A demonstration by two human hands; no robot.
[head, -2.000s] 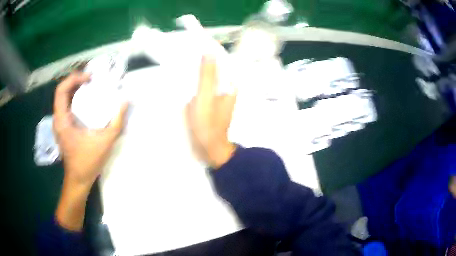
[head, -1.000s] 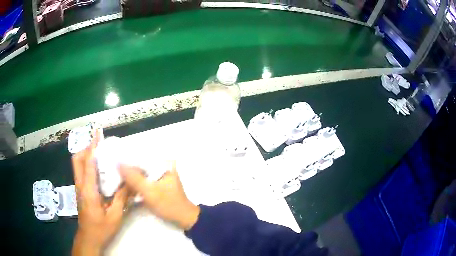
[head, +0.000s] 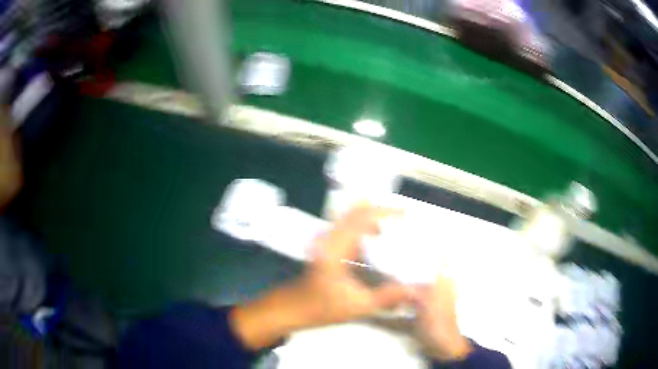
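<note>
The picture is blurred. My left hand is at the centre, its thumb and fingers around a white block over the white work sheet. My right hand is close beside it, low in the picture; its fingertips meet the block's lower side. Whether a cloth is there cannot be told against the bright sheet. The left-hand group of white units lies on the dark green bench. The right-hand group stands at the lower right. The clear bottle with a white cap is beyond the sheet.
One white unit sits on the green belt. The pale belt edge crosses in front of me, with a grey post at it. Part of a person's arm shows at the left rim. Dark and pink shapes lie beyond the belt.
The view has swung left, so the sheet, bottle and units appear further right. A unit on the belt and the grey post have come into view. Both hands remain together at the block.
</note>
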